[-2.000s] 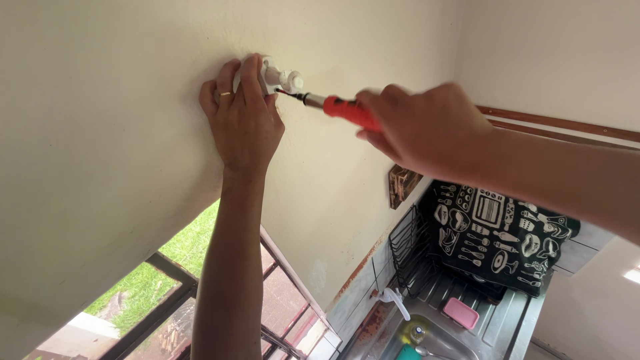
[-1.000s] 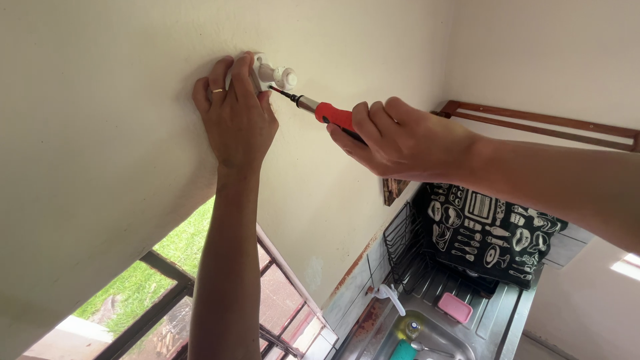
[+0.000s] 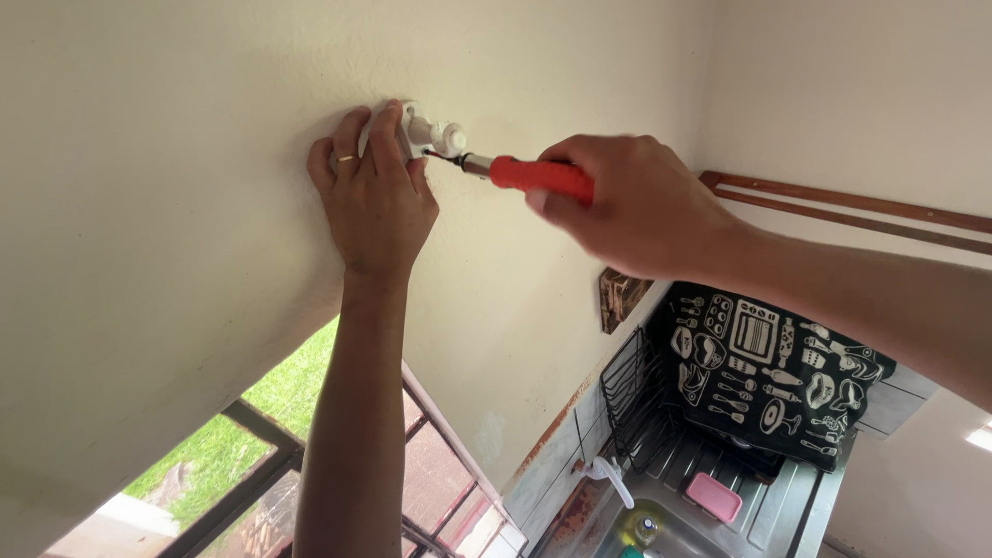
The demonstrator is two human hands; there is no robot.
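Note:
High on the painted wall, my left hand (image 3: 376, 182) presses a white bracket (image 3: 415, 139) flat, its fingers around the bracket's left and lower edges. A rounded white knob-like part (image 3: 448, 139) sticks out from the bracket. My right hand (image 3: 635, 201) grips the red handle of a screwdriver (image 3: 535, 177), whose thin shaft points left. Its tip meets the bracket's lower edge, close to my left thumb; a screw there is too small to make out.
Below left is a metal-framed window (image 3: 263, 434). At lower right are a steel sink (image 3: 690, 535), a white tap (image 3: 608, 474), a pink soap dish (image 3: 714, 497), a black wire rack (image 3: 632, 395) and a patterned black cloth (image 3: 759, 372). A wooden rail (image 3: 852, 203) runs along the right wall.
My left hand stays on the bracket throughout. My right hand has kept hold of the screwdriver at the bracket, and its grip and wrist angle on the handle have changed.

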